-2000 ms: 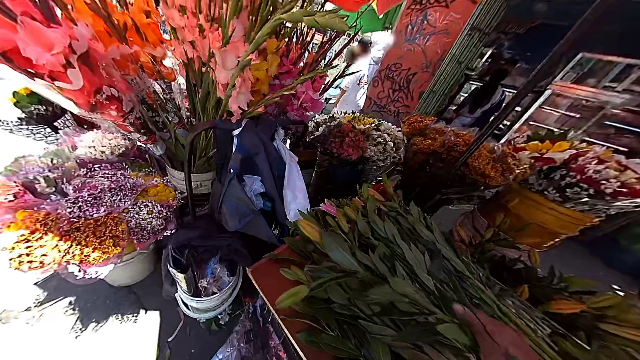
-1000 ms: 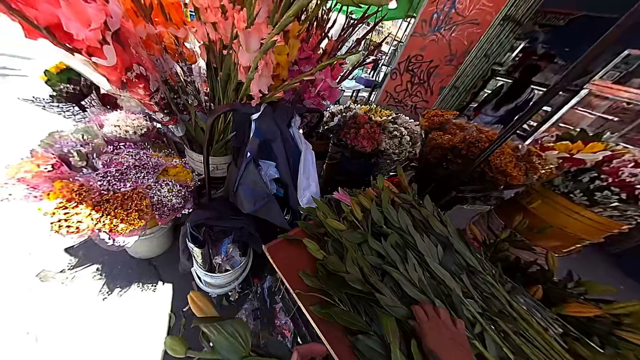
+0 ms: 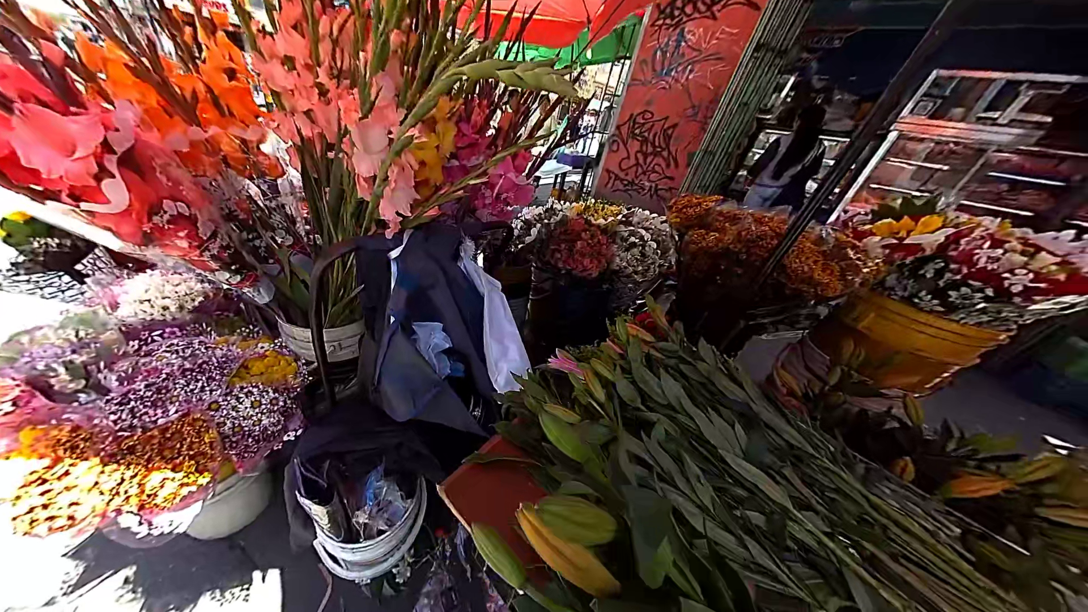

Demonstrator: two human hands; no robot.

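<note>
Neither of my hands shows; the leaves or the lower frame edge may hide them. A large pile of leafy lily stems (image 3: 731, 459) lies across a reddish-brown board (image 3: 493, 484), with the stem ends toward the lower right. Near the bottom edge, several closed lily buds (image 3: 565, 544), green and yellow-orange, hang over the board's near part. A pink bloom (image 3: 565, 363) shows at the pile's far left end. Left of the board stands a white bucket (image 3: 374, 552) with crumpled plastic inside.
A dark cloth (image 3: 433, 331) drapes over a chair-like frame behind the bucket. Gladioli (image 3: 374, 127) rise from a white pail (image 3: 319, 340). Daisy bouquets (image 3: 195, 382) stand left. A yellow bucket (image 3: 914, 340) of flowers is at the right. A slanted dark pole (image 3: 858, 144) crosses there. A person (image 3: 786, 161) is farther back.
One hand lay on the stems before and is now out of sight. The lily buds, at the lower left a second ago, are now over the board beside the pile.
</note>
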